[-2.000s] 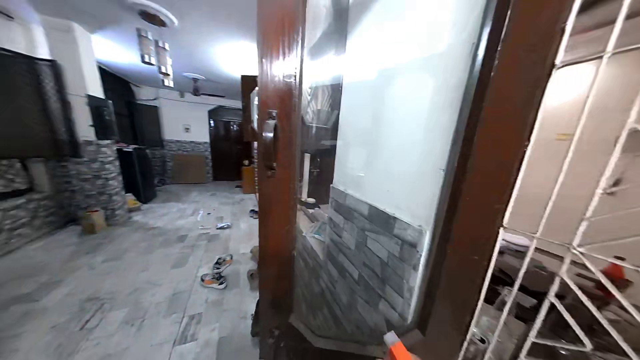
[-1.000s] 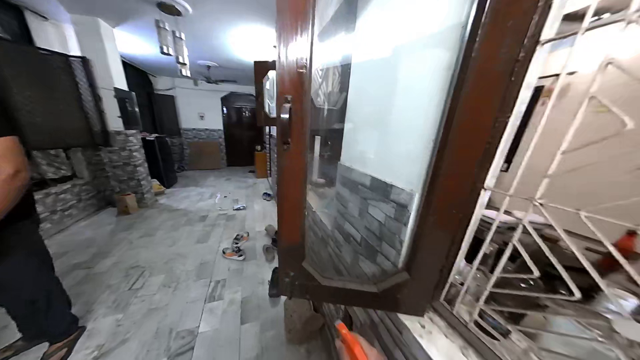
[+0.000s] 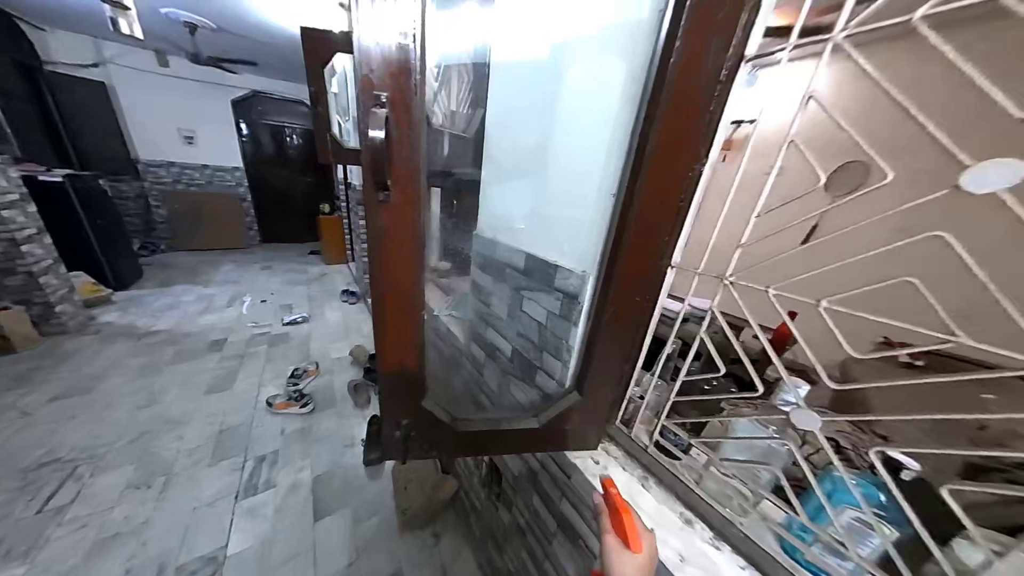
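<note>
My right hand [image 3: 628, 540], at the lower middle of the head view, is closed around an orange plastic object [image 3: 621, 516], possibly a spray bottle's head; its lower part is out of view. It is over the pale window sill [image 3: 680, 520], just below a glazed wooden window shutter [image 3: 596, 432] that stands swung into the room. The shutter has a brown frame, a glass pane [image 3: 544, 160] and a metal handle [image 3: 378, 144]. A white metal window grille [image 3: 728, 280] is to the right of the hand. My left hand is out of view.
Sneakers [image 3: 290, 402] and other footwear lie on the tiled floor [image 3: 160, 448] at left. A stone-like block [image 3: 420, 492] sits beneath the shutter. Behind the grille are a blue plastic container [image 3: 848, 512], a red bottle [image 3: 784, 332] and clutter. A second shutter [image 3: 314, 96] juts out farther back.
My right hand with the orange object shows more fully, below the shutter. The person standing at the left one second ago is out of view. The view has shifted toward the grille.
</note>
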